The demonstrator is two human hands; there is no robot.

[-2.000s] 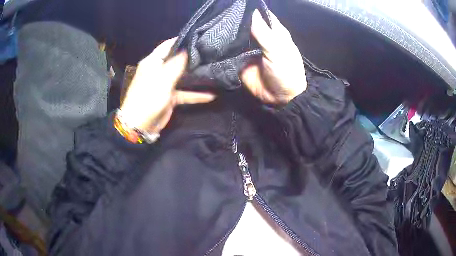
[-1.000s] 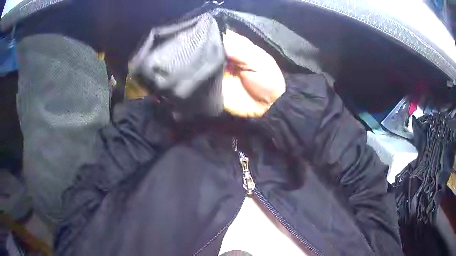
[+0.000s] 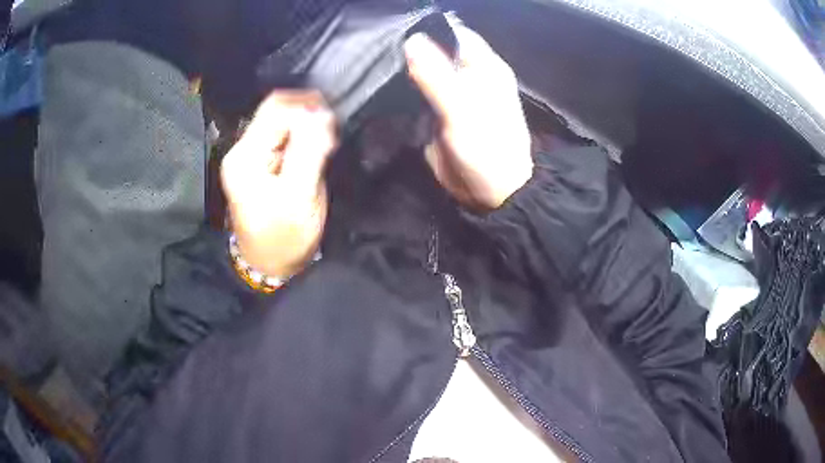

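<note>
A dark grey and black cloth piece (image 3: 355, 61) is held up at the top middle, in front of the black jacket. It is blurred, so its folds and edges are hard to tell. My right hand (image 3: 479, 118) grips its right end between thumb and fingers. My left hand (image 3: 279, 181), with a bead bracelet at the wrist, is at the lower left edge of the cloth with its fingers bent. The left hand is blurred and its fingertips are hidden, so its hold on the cloth cannot be told.
A long grey-green cloth panel (image 3: 122, 181) hangs at the left. The pale curved table edge (image 3: 724, 77) crosses the upper right. A bundle of black strips (image 3: 782, 307) hangs at the right beside a white box (image 3: 715, 280). A yellow-brown bar (image 3: 45, 411) lies low left.
My left hand, hidden behind the cloth a second ago, shows again at the left. The cloth has moved up and is pulled out slantwise. My right hand has turned, its back now showing.
</note>
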